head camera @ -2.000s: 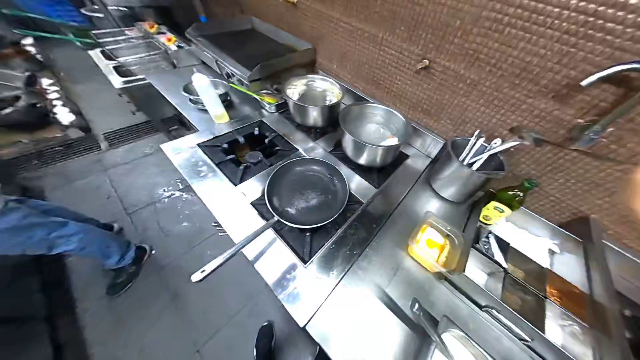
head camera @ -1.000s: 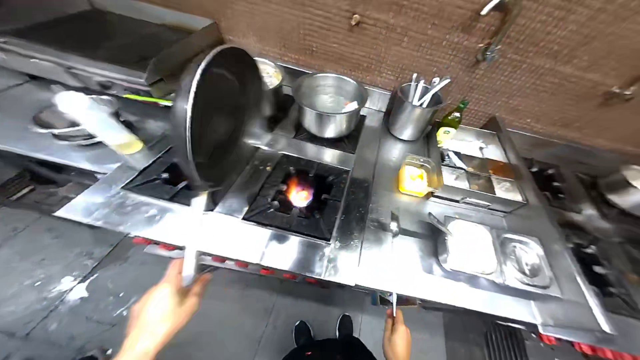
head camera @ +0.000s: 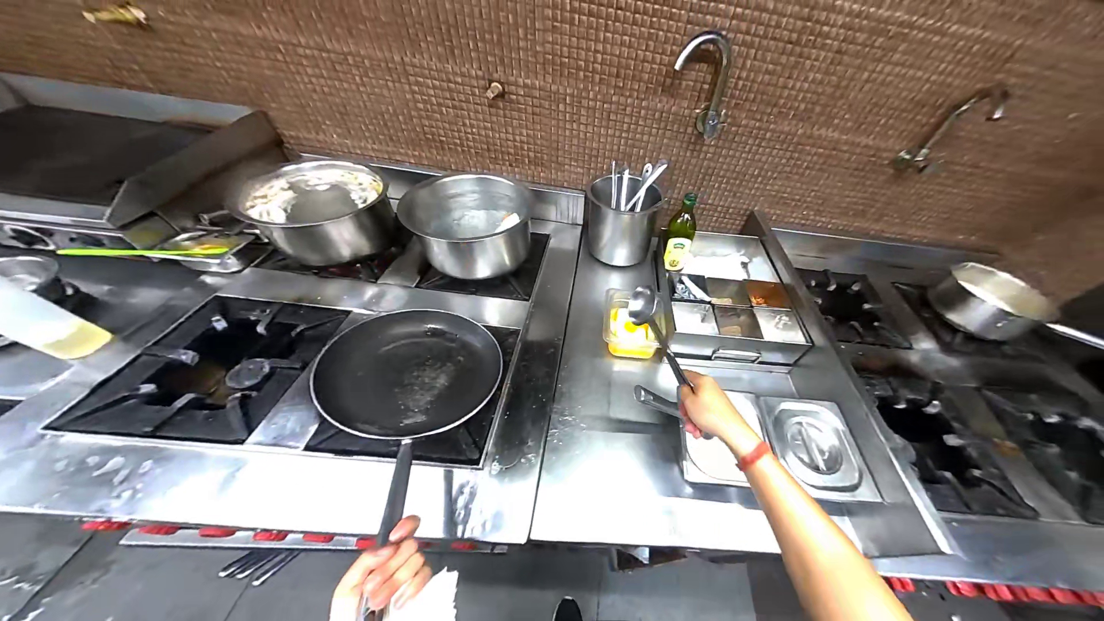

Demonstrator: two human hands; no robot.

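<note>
My left hand (head camera: 384, 573) is closed round the handle of a black frying pan (head camera: 405, 375), which rests flat on the front right burner of the left stove. A small ladle (head camera: 642, 306) is in my right hand (head camera: 709, 405), its bowl over the rim of a clear plastic container (head camera: 617, 297). Yellow contents (head camera: 631, 335) lie in that container, on the steel counter right of the pan. A red band circles my right wrist. Part of a white cloth (head camera: 431, 597) shows beside my left hand.
Two steel pots (head camera: 315, 211) (head camera: 468, 226) stand behind the pan. A utensil pot (head camera: 619, 226), a green oil bottle (head camera: 680, 233) and a sectioned seasoning box (head camera: 733, 349) stand near the container. Lidded steel trays (head camera: 815, 444) lie nearer the front edge. A squeeze bottle (head camera: 52, 328) is far left.
The pan, raised and tilted one second ago, now lies flat over the burner where a flame showed. My right hand has moved from the counter's front edge to the yellow container. The view has shifted.
</note>
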